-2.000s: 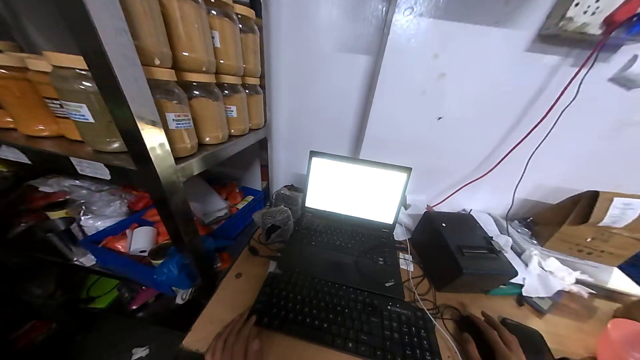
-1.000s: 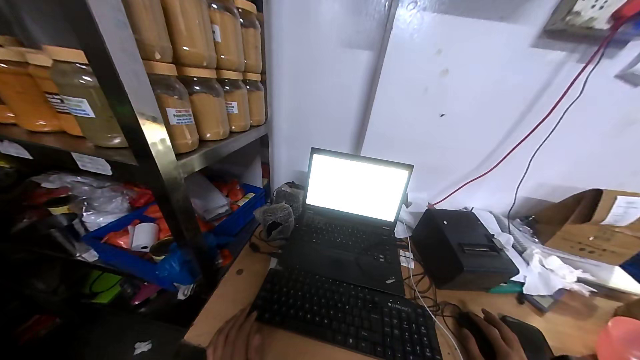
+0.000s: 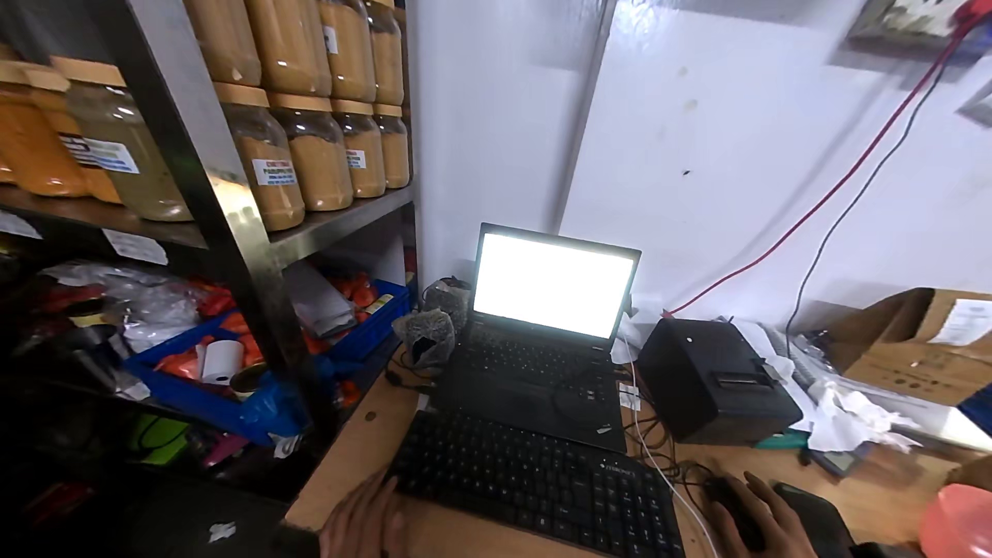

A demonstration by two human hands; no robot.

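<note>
My left hand lies flat on the wooden desk, its fingertips at the lower left corner of a black external keyboard. My right hand rests over a black computer mouse to the right of the keyboard, its fingers curled about it. Behind the keyboard stands a black laptop, lid up, with a glaring white screen. A dark phone-like slab lies just right of my right hand. A white cable runs down between the keyboard and the mouse.
A black receipt printer stands right of the laptop, with crumpled paper and a cardboard box beyond. A pink object sits at the right edge. At left, a metal rack holds powder jars and a blue crate.
</note>
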